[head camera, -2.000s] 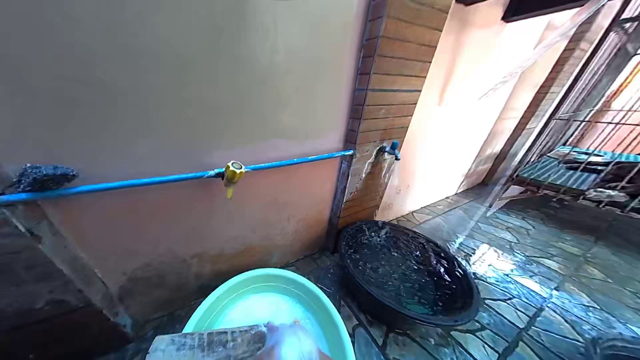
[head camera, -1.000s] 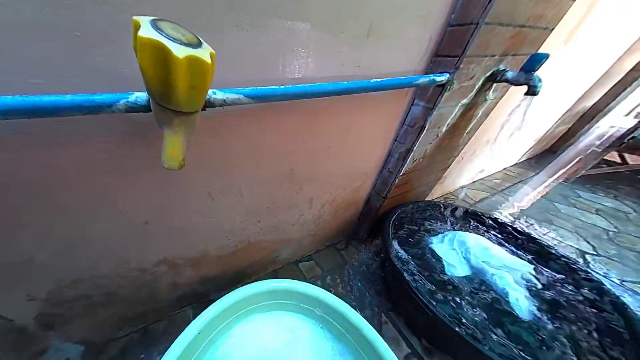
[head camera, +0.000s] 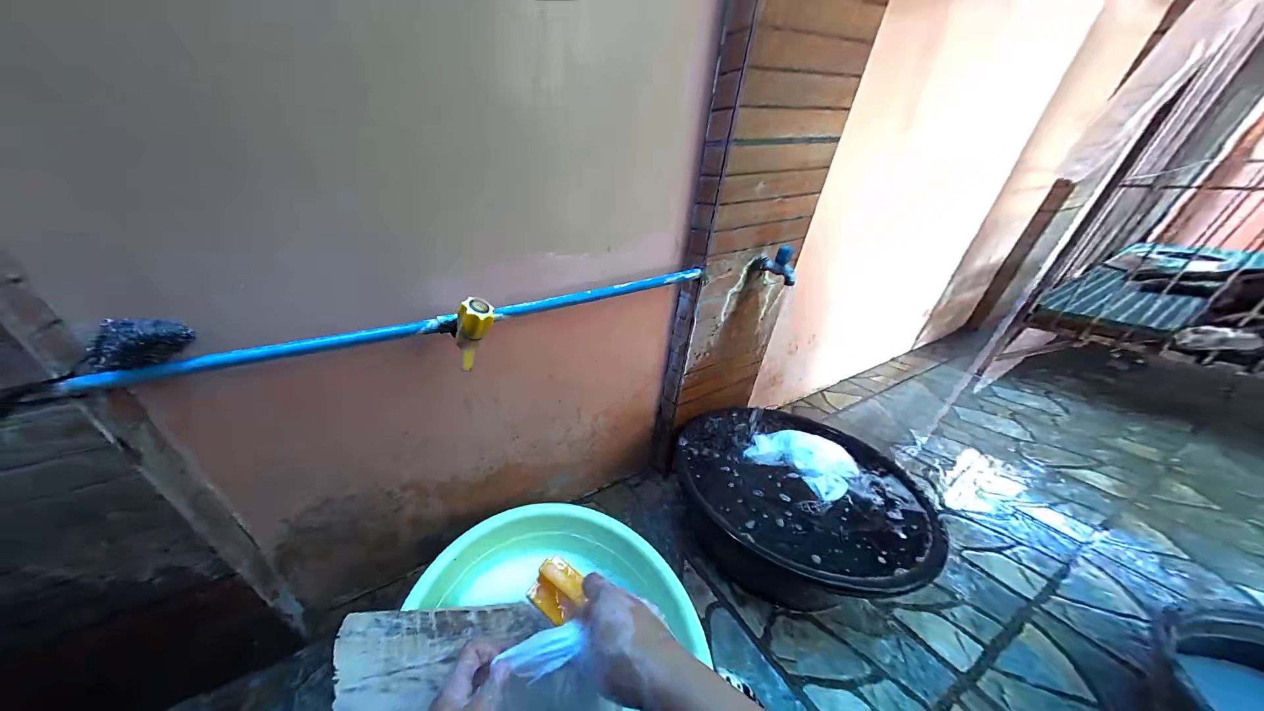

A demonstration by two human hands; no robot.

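My right hand [head camera: 622,642] grips an orange-yellow bar of soap [head camera: 558,590] above the light green plastic basin [head camera: 553,518]. At the bottom edge, my left hand [head camera: 469,679] holds a wet, pale cloth [head camera: 538,654], which stretches across to the right hand. Under the hands and partly over the basin lies a worn wooden board [head camera: 395,652]. Another pale blue-white cloth [head camera: 805,459] floats in the large black tub [head camera: 790,583], which is filled with water.
A blue pipe [head camera: 336,341] with a yellow-handled tap [head camera: 474,321] runs along the wall, a dark scouring pad [head camera: 138,343] on its left end. A blue tap [head camera: 782,267] juts out near the tub. Wet stone paving [head camera: 1047,583] stretches right, with another bucket [head camera: 1220,652] at the lower right corner.
A pale cloth lies in the black tub, where none showed two seconds ago. Both hands have come into view with soap and another cloth. The view has tilted and pulled back.
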